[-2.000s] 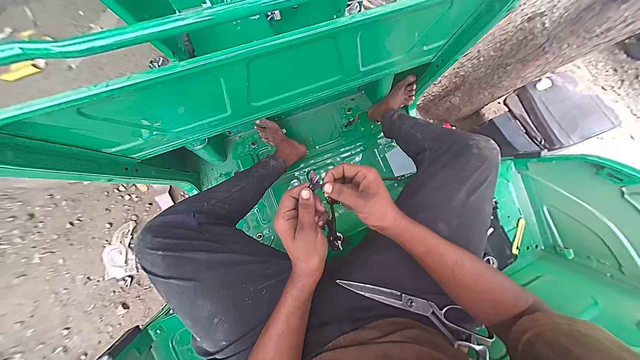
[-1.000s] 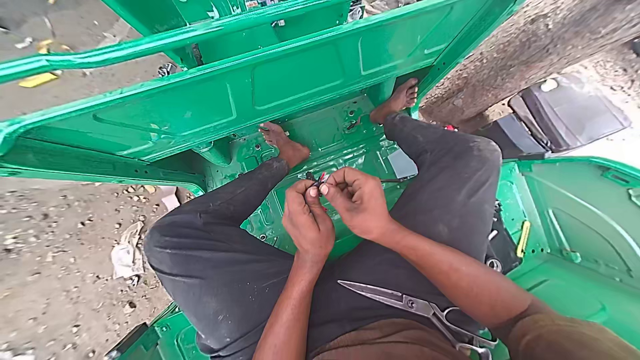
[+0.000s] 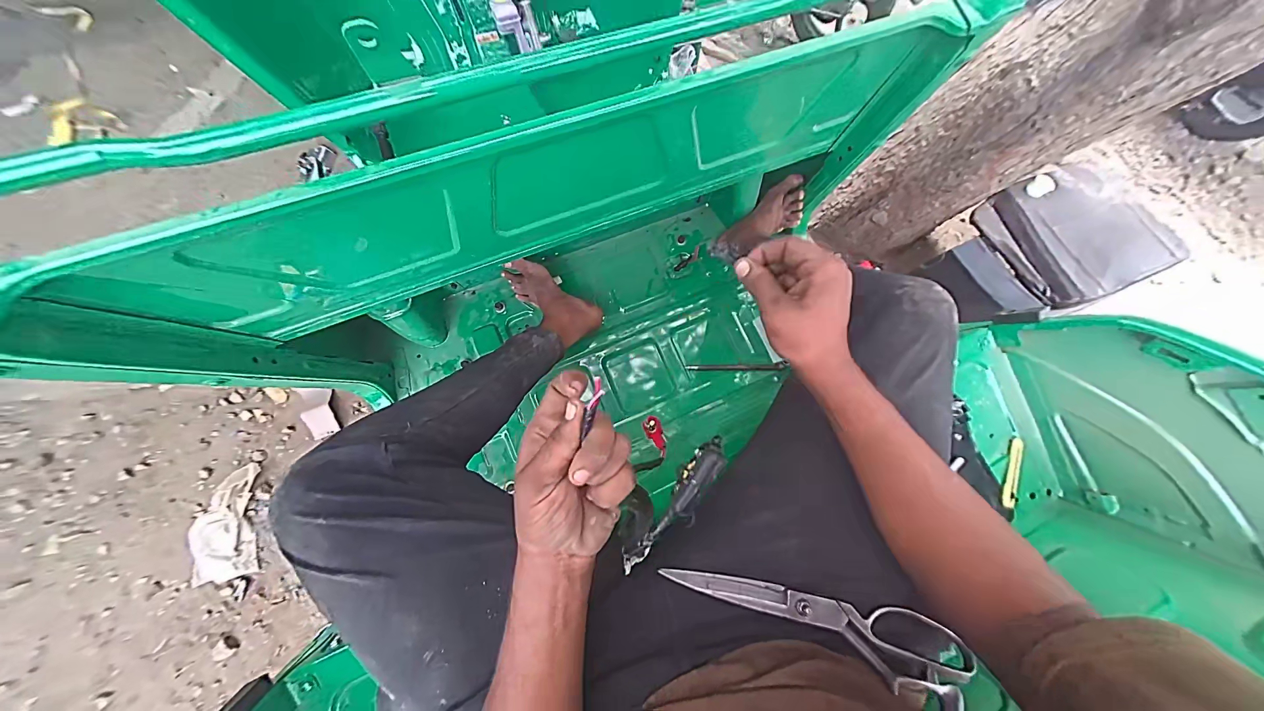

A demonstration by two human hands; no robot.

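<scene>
My left hand (image 3: 576,469), raised over my lap, grips a dark cable (image 3: 590,420) whose thin red and pale wires stick up by the fingertips. Farther forward and to the right, my right hand (image 3: 798,296) pinches a small dark piece (image 3: 729,249), too blurred to name. A black wiring harness with a connector (image 3: 697,482) hangs beside my left hand, between my thighs. Near it is a red terminal cover (image 3: 654,432) or similar red part. Metal scissors (image 3: 805,604) lie across my lap, blades pointing left.
Around me is a green metal vehicle body, with a panel (image 3: 573,188) crossing ahead and a ribbed floor (image 3: 642,365) under my feet. A thin dark rod (image 3: 736,367) lies there. A tree trunk (image 3: 987,118) and black seat cushions (image 3: 1076,237) are at right, with a yellow-handled tool (image 3: 1012,472) nearer.
My hands were together over the wires and have now parted. The right hand has moved forward and right with a small dark piece; the left has come back toward me with the cable.
</scene>
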